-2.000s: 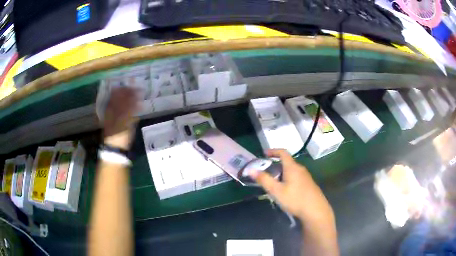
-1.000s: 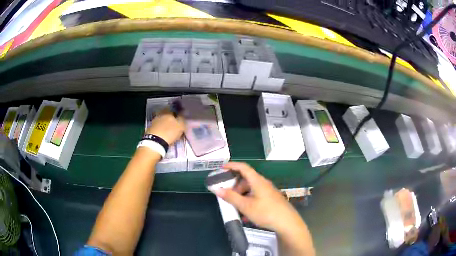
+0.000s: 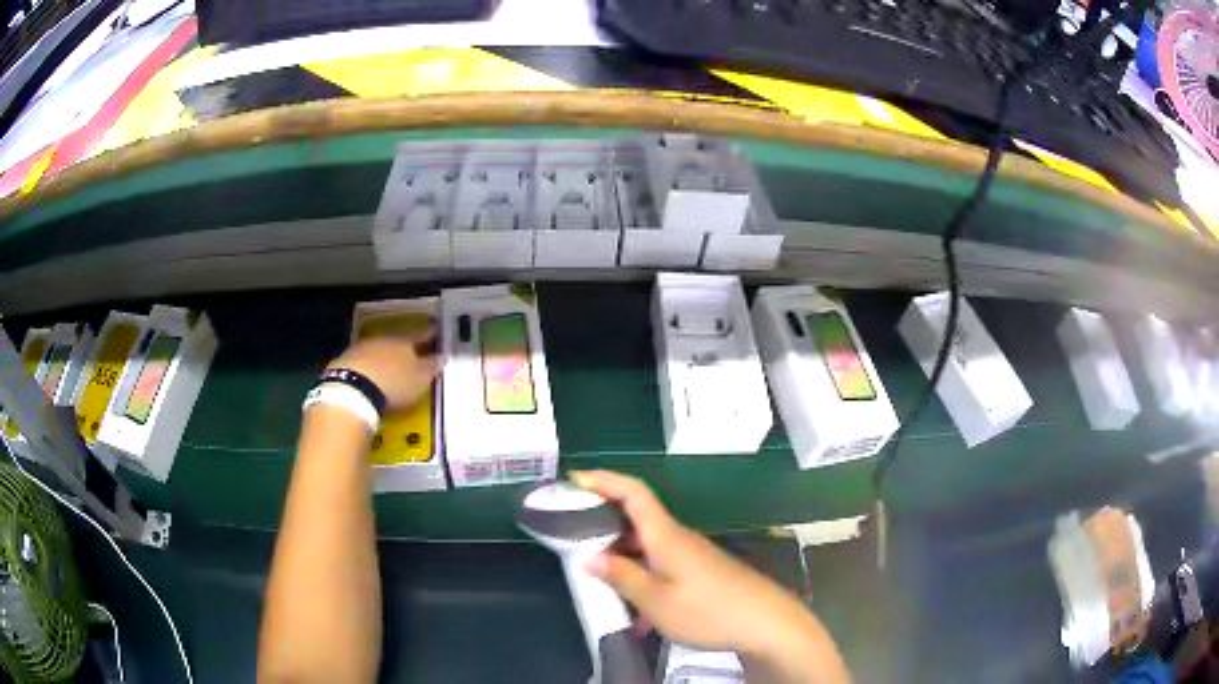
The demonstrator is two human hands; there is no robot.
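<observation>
My left hand [image 3: 384, 372], with a dark band and a white band at the wrist, rests on a yellow panel [image 3: 405, 434] lying in an open white box base [image 3: 384, 477]. The hand hides part of the panel, and its grip is unclear. A picture-lid box [image 3: 505, 381] stands directly right of that base, its printed label facing me. My right hand [image 3: 668, 568] holds the white-grey barcode scanner [image 3: 572, 515] over the dark worktop, with its head just in front of the lid box. A partly hidden white box [image 3: 702, 664] lies at the bottom edge.
Accessory insert boxes [image 3: 575, 207] line the ledge behind the belt. An open white box base [image 3: 709, 368] and a lid box [image 3: 825, 374] stand right, more boxes beyond. Yellow and picture boxes [image 3: 158, 388] stand left. A black cable [image 3: 951, 267] hangs at right; a green fan [image 3: 34, 575] is at lower left.
The pink phone seen on the lid box is no longer visible, and the yellow panel now shows in the base. My left hand has moved slightly left; the scanner stays in my right hand.
</observation>
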